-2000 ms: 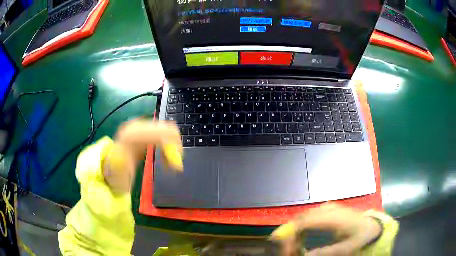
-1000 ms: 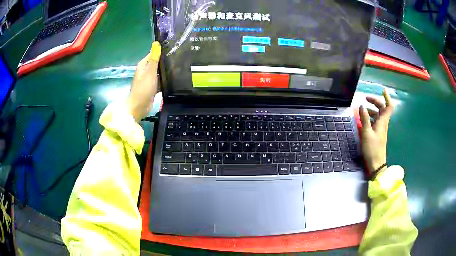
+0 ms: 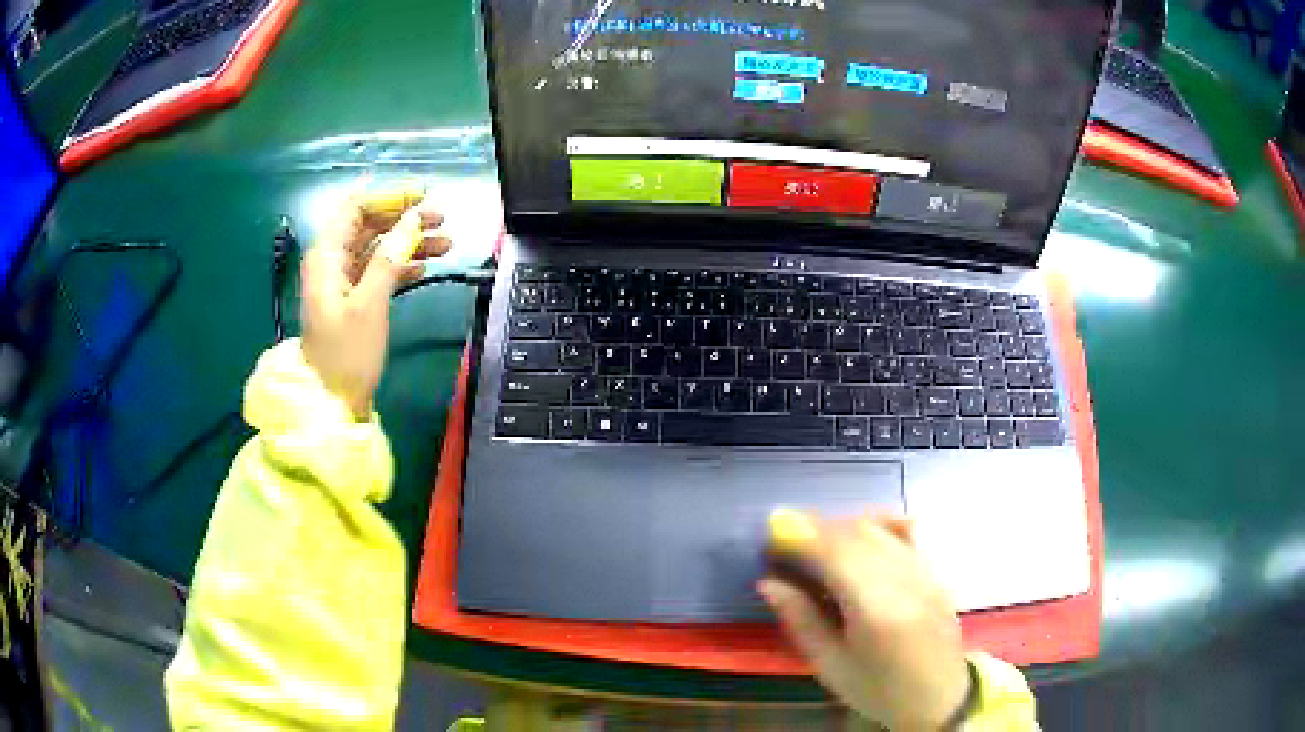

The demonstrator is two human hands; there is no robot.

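An open grey laptop (image 3: 573,529) lies on an orange-red pad (image 3: 744,651). Its screen (image 3: 802,115) shows a dark test page with green, red and grey buttons. A black cable (image 3: 444,278) runs to its left side. My left hand (image 3: 358,279) is raised left of the laptop, its yellow-covered fingertips close together; whether it pinches something small is not clear. My right hand (image 3: 866,601), blurred, is over the touchpad (image 3: 701,529), with a yellow-covered fingertip at the pad's surface. I see nothing held in it.
A second black lead (image 3: 282,272) lies on the green surface (image 3: 372,86) behind my left hand. Other laptops on orange-red pads stand at the upper left (image 3: 172,43) and upper right (image 3: 1145,93). A blue monitor (image 3: 22,172) is at the left edge.
My left hand has left the screen's left edge and moved down and outward. My right hand has moved from the laptop's right side to the touchpad. The laptop appears slightly shifted and higher in view.
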